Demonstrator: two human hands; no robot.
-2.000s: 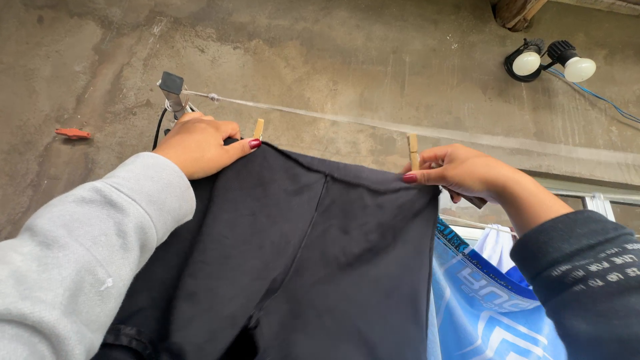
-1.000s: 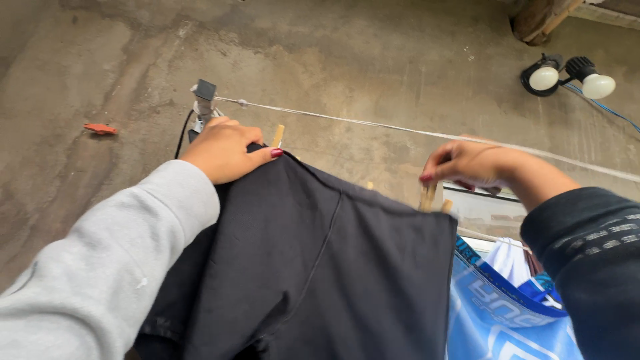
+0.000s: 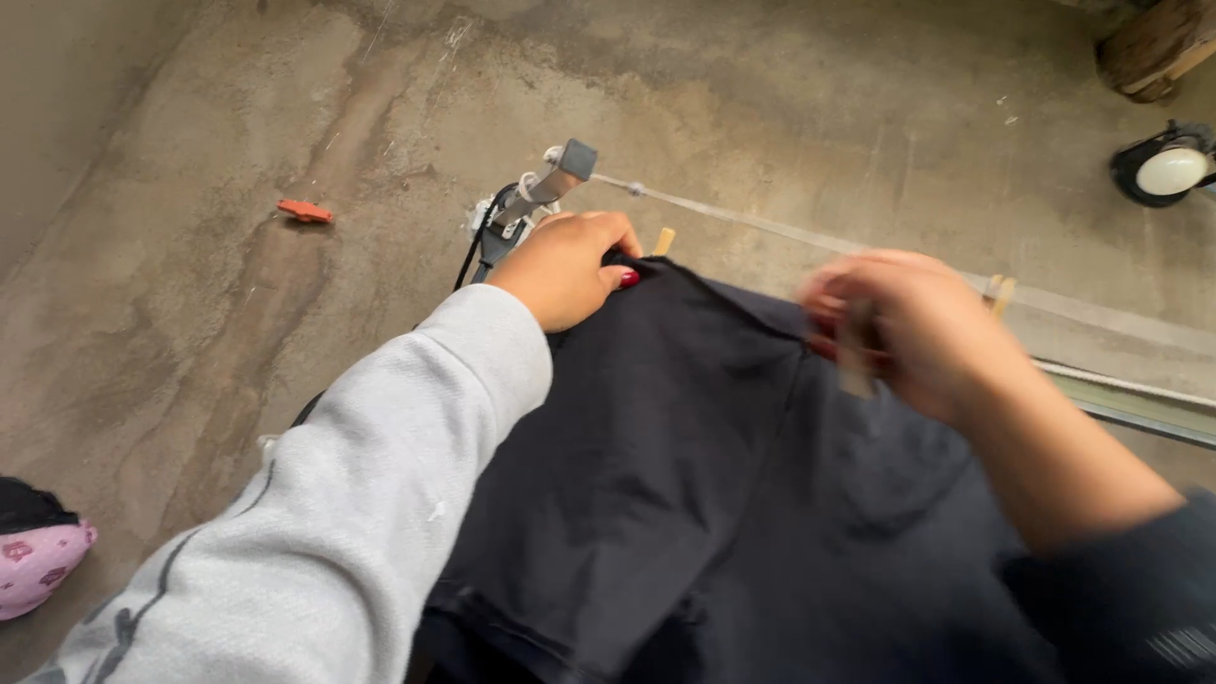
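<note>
Black shorts or trousers (image 3: 665,427) hang from a clothesline (image 3: 731,217), their waistband near the line. My left hand (image 3: 570,266) pinches the waistband's left end between thumb and fingers, close to the metal bracket. Just right of it, a wooden clothespin (image 3: 664,241) stands up from the waistband. My right hand (image 3: 912,332), blurred by motion, is in front of the waistband's middle with a wooden clothespin (image 3: 858,356) at its fingers. Farther right, another wooden clothespin (image 3: 1001,294) shows behind my right wrist.
A square metal bracket (image 3: 560,174) with cord and black cable holds the line's left end. An orange object (image 3: 305,211) is on the concrete wall (image 3: 399,123). A lamp (image 3: 1173,173) and a wooden beam (image 3: 1154,47) are at upper right, pink patterned fabric (image 3: 38,565) at lower left.
My right hand has moved left along the waistband, from its right end to its middle. My left hand has kept its hold at the left end. The view has shifted left.
</note>
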